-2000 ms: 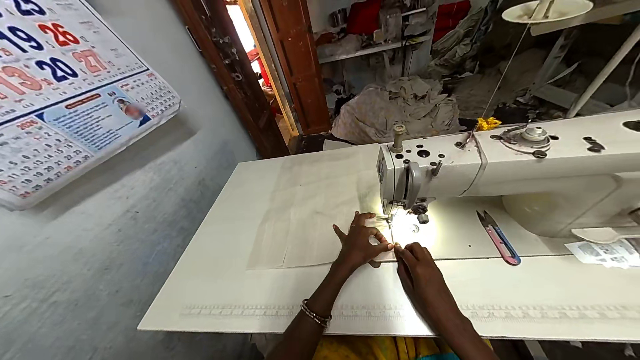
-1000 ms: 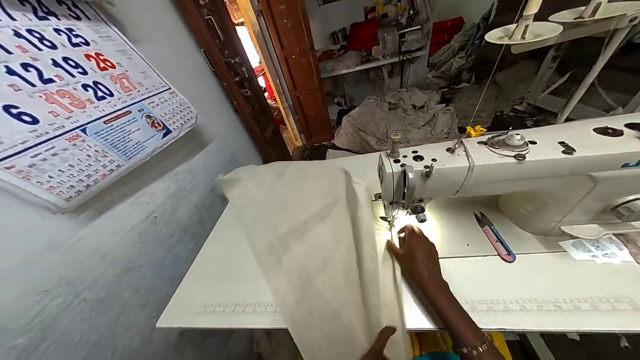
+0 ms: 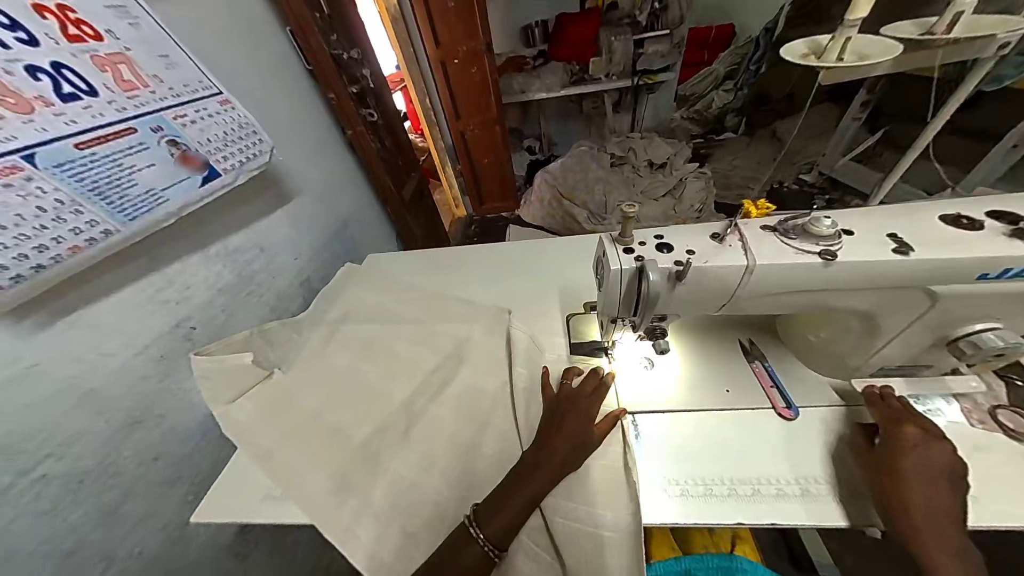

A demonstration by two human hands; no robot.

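Note:
A large piece of off-white cloth [image 3: 384, 384] covers the left side of the sewing table and hangs over its front edge. My left hand [image 3: 572, 420] lies on the cloth with fingers spread, just in front of the lit needle area of the industrial sewing machine [image 3: 840, 264]. My right hand [image 3: 912, 464] is at the far right of the table, its fingertips at a white flat strip [image 3: 920, 385] near the handwheel; whether it grips the strip I cannot tell. Between the hands, thread snips [image 3: 770, 380] with pink and blue handles lie on the machine bed.
A wall calendar [image 3: 120, 144] hangs at the left. Scissors handles [image 3: 1010, 420] show at the right edge beside a small plastic packet [image 3: 938, 408]. Ruler markings [image 3: 748, 488] run along the table front. Thread stands [image 3: 842, 50] rise behind the machine, and heaped cloth [image 3: 624, 180] lies beyond the table.
My right hand has moved from the needle area to the right end of the table. My left hand has come up onto the cloth by the needle. The cloth has spread farther left.

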